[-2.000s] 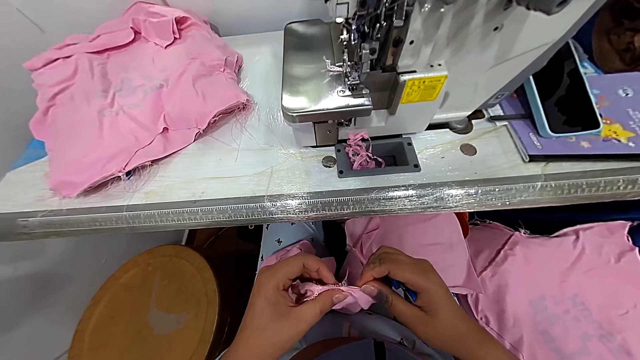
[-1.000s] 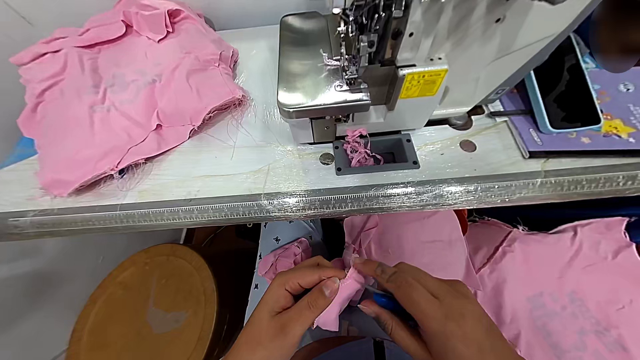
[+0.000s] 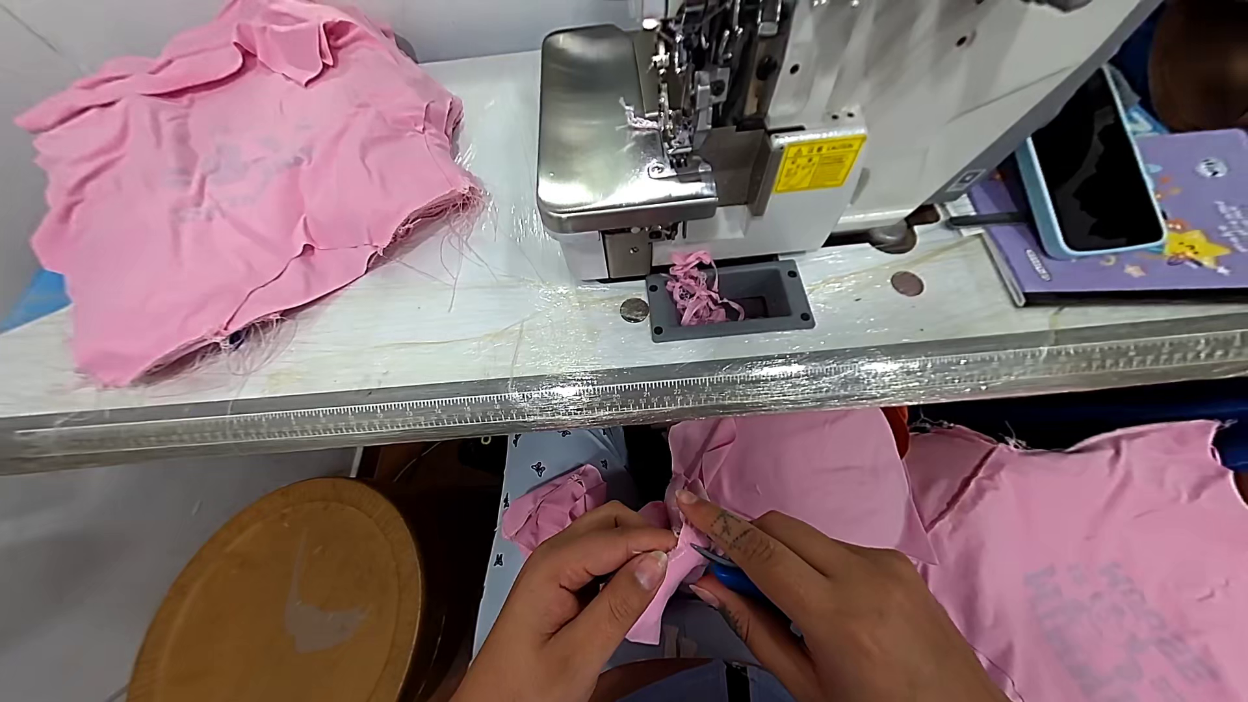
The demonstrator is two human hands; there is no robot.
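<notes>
Over the lap, below the table edge, my left hand pinches a narrow strip of pink fabric between thumb and fingers. My right hand touches the same fabric from the other side and holds a small blue-handled cutting tool, whose metal tip lies against the cloth; most of the tool is hidden in the palm. A larger pink fabric piece drapes behind the hands. One crumpled pink piece lies left of them, and a pink printed piece spreads at the right.
An overlock sewing machine stands on the white table. Pink scraps lie in its recessed grey tray. Stacked pink fabric sits at left, a phone on a purple notebook at right. A round wooden stool is lower left.
The fabric strip between my hands is turned and hangs down from my left fingers, where two seconds ago it lay crosswise. The blue-handled tool's metal tip now shows beside my right fingers.
</notes>
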